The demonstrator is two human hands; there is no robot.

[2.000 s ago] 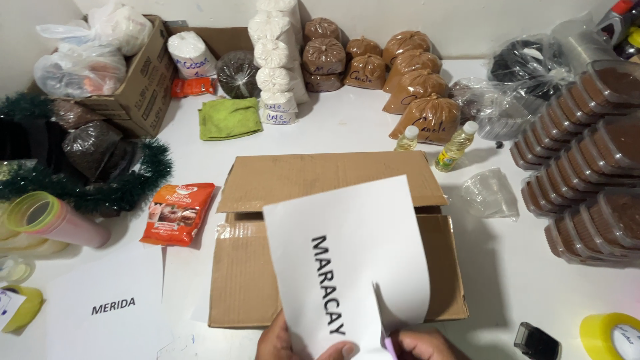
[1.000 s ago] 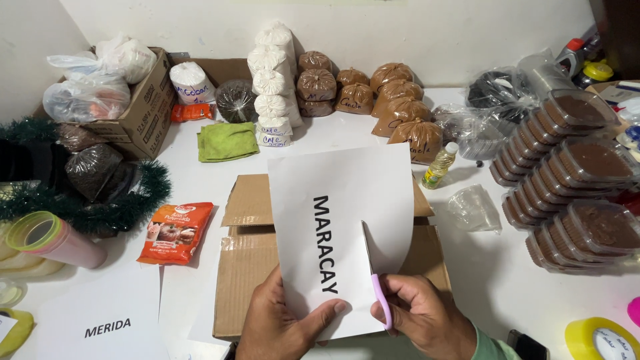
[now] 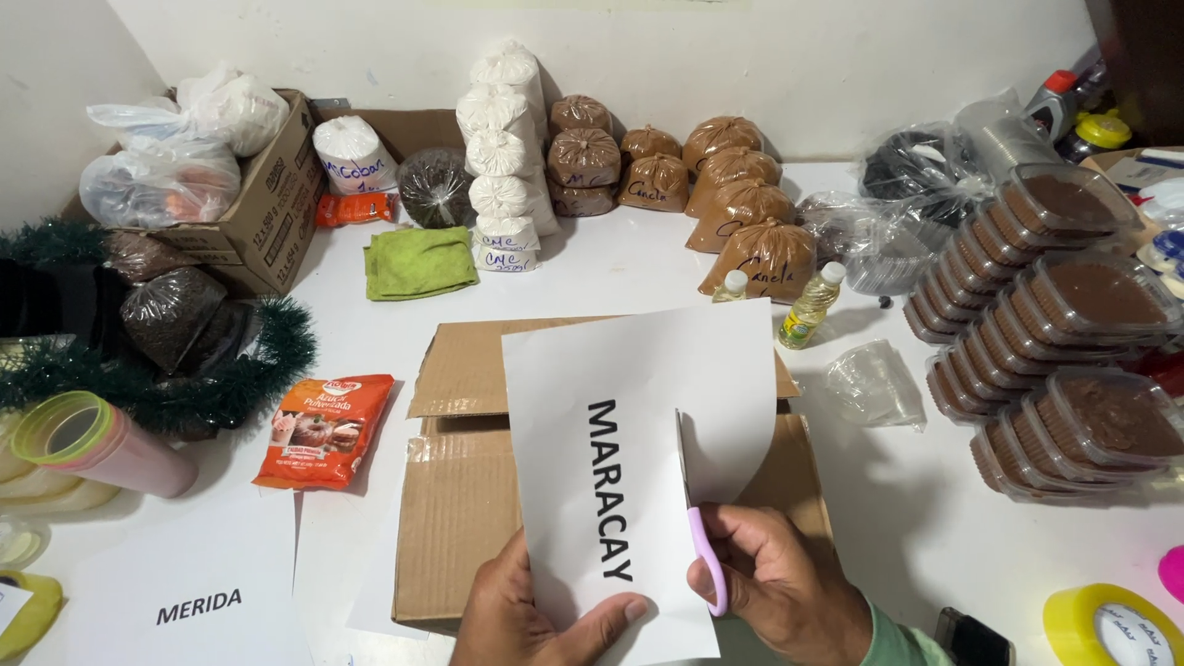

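Note:
A white paper sheet with one large printed word is held upright over a closed cardboard box. Its lower left part is pinched in my left hand, thumb on the front. My right hand grips lilac-handled scissors whose blades stand in a cut running up the sheet, right of the print. The sheet curls to the right of the blades. A second printed sheet lies flat at the lower left.
Bagged brown powder, small oil bottles and a green cloth stand behind the box. Stacked filled plastic containers are at right, yellow tape lower right, an orange sugar packet and a cup left.
The cut has run farther up the sheet, with my right hand and the scissors higher along it than before. Both hands show more fully than in the earliest frame.

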